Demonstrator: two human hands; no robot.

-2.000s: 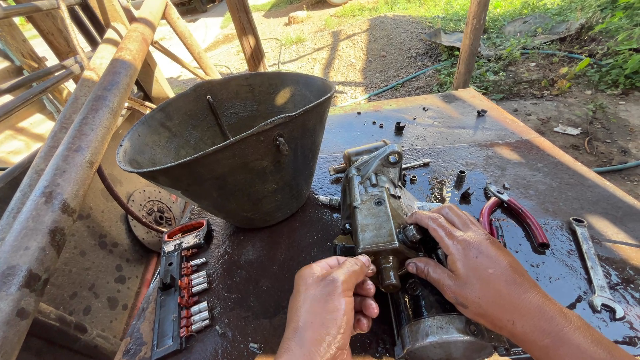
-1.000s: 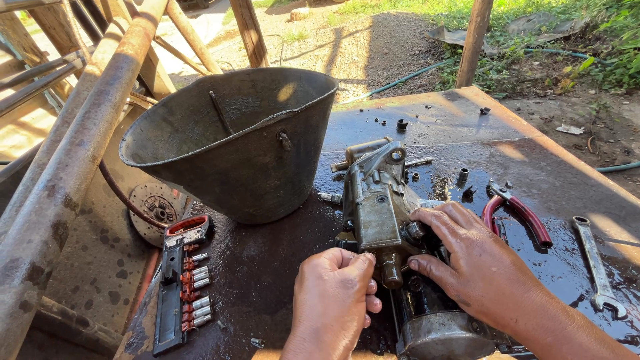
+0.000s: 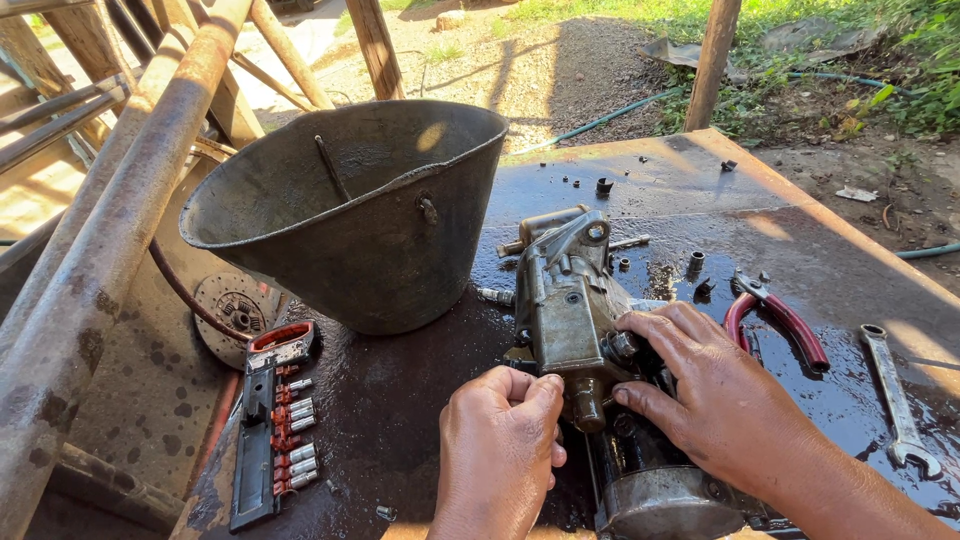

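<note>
A greasy metal housing [image 3: 566, 300], joined to a dark cylindrical motor body [image 3: 660, 495], lies on the wet metal table. My left hand [image 3: 499, 442] is at the housing's near left corner, thumb and forefinger pinched together; whether a small part is between them is hidden. My right hand [image 3: 705, 390] rests over the housing's right side, fingers by a bolt-like fitting [image 3: 619, 346] and thumb near the round stub [image 3: 587, 405] at its near end. Red-handled pliers [image 3: 787, 322] and a combination wrench [image 3: 896, 405] lie to the right.
A dark metal bucket [image 3: 360, 247] stands behind left. A socket rail [image 3: 259, 435] with several sockets lies at the left, near a clutch disc [image 3: 236, 311] and a rusty pipe [image 3: 142, 195]. A loose socket [image 3: 696, 262] and small dark parts [image 3: 604, 185] lie farther back.
</note>
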